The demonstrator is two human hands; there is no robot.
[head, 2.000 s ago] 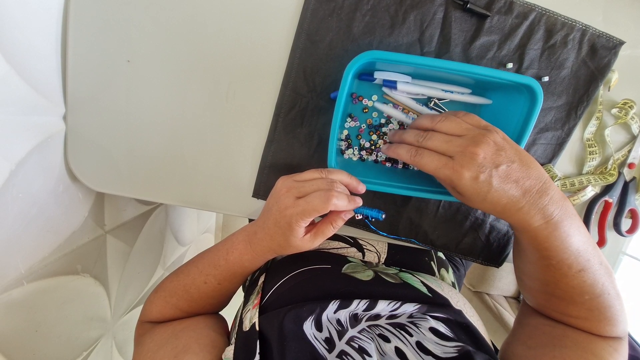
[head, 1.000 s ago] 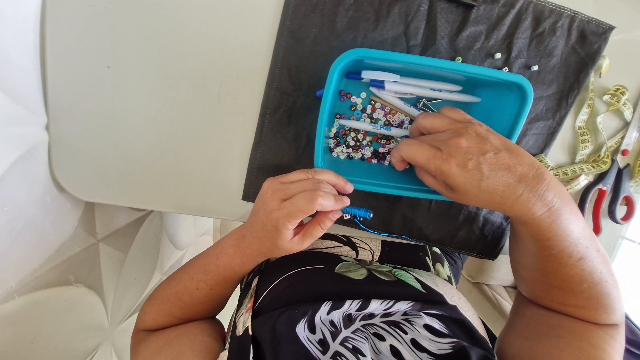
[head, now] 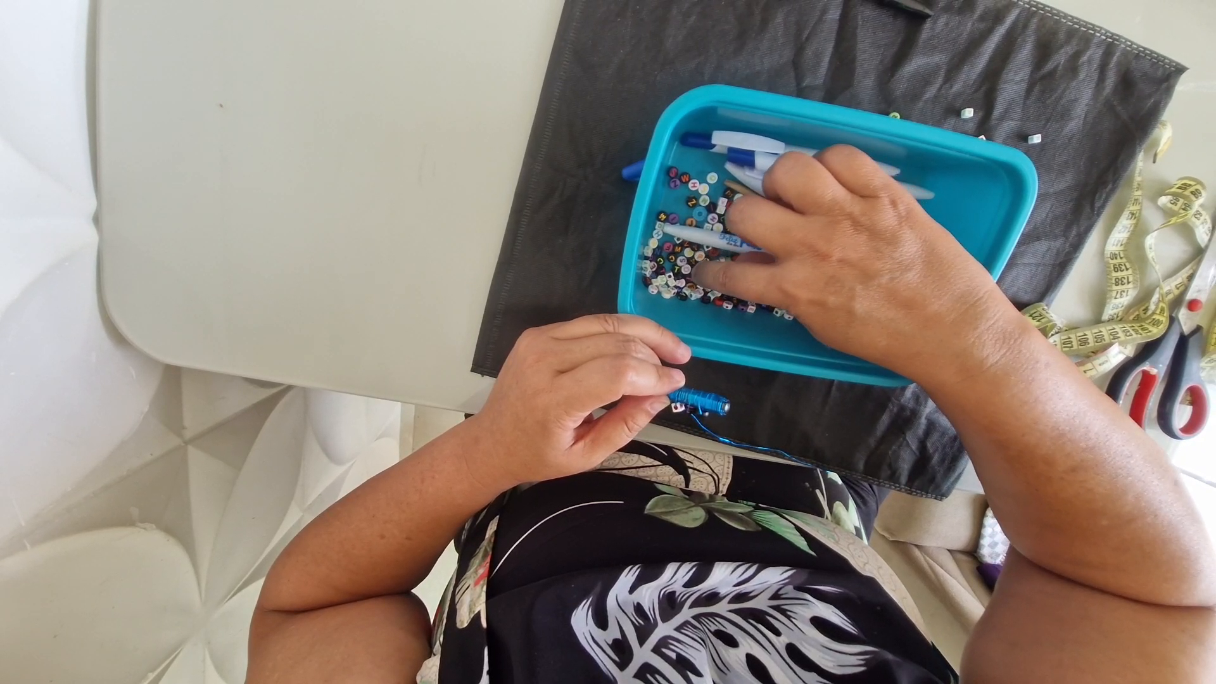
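Observation:
My left hand [head: 594, 394] pinches one end of a small item wrapped in blue cord [head: 703, 402], from which a loose blue strand [head: 750, 445] trails to the right. A small white bead [head: 677, 408] sits against the wrapped cord. My right hand [head: 836, 247] reaches into a turquoise plastic tray [head: 831, 361], its fingers down among small round and cube letter beads [head: 673, 271]. White and blue pens [head: 746, 142] lie in the tray, one pen [head: 703, 237] across the beads. Whether the right fingertips hold a bead is hidden.
Under the tray lies a black fabric sheet [head: 589, 190] on a pale table [head: 332, 190]. Several stray beads [head: 967, 113] rest beyond the tray. At the right are a yellow measuring tape [head: 1121, 328] and scissors with dark and red handles [head: 1154, 380]. A black object [head: 907, 7] is at the top edge.
My right hand has moved within the tray, its fingers now more spread over the pens and beads. The left hand keeps its hold on the blue-wrapped item.

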